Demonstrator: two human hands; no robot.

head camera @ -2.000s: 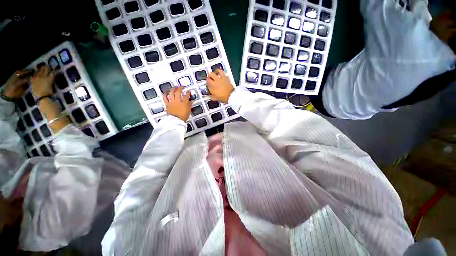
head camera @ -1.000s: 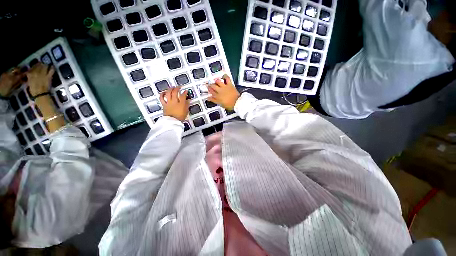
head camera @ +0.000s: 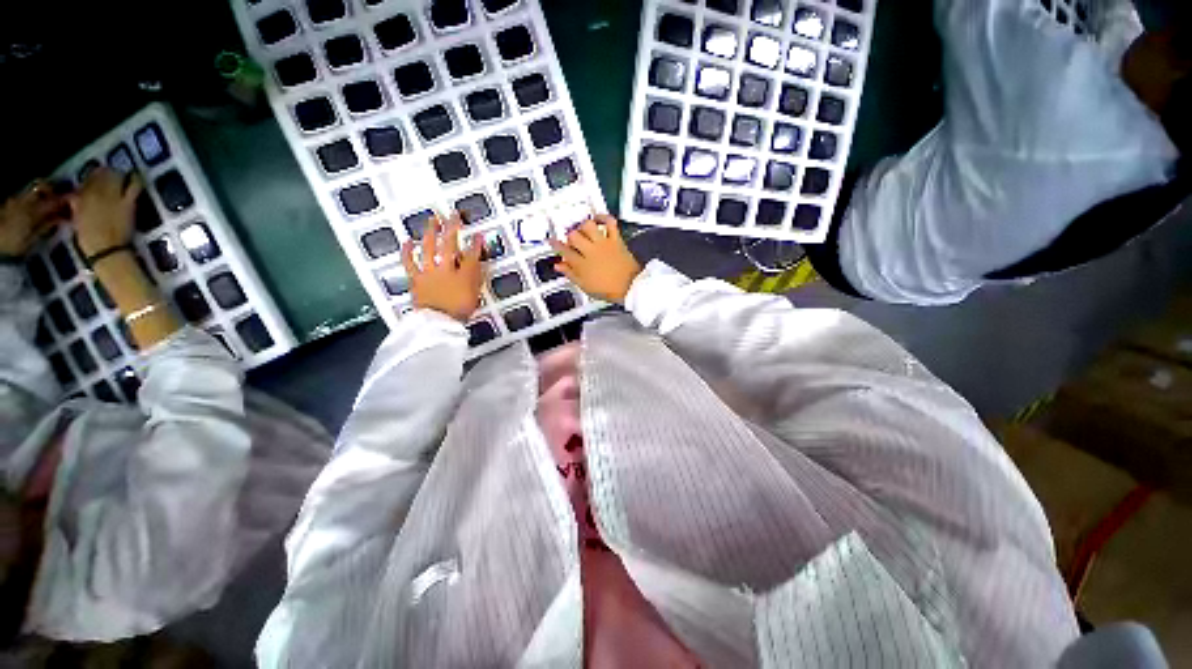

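Note:
A large white pocket tray (head camera: 310, 167) lies in front of me, its pockets mostly filled with dark, glossy rounded-square units (head camera: 451, 165). One pocket in its left part looks pale and empty. My left hand (head camera: 446, 269) rests over the near rows with fingers spread. My right hand (head camera: 597, 260) is at the tray's right edge, its fingertips over a pocket of the near rows. A bright, shiny unit (head camera: 532, 230) lies between my hands. Whether either hand grips a unit is too small to tell.
A second filled tray (head camera: 633, 157) lies to the right, beside a person's white sleeve (head camera: 922, 216). At the left, another person's hands (head camera: 105, 209) work over another tray (head camera: 268, 307). A green round object (head camera: 239, 72) sits on the dark green bench (head camera: 294, 248). Cardboard boxes (head camera: 1124, 392) stand at the right.
My left hand has moved slightly left and its fingers have spread. My right hand has moved right, to the tray's edge. The tray shows slightly shifted in view.

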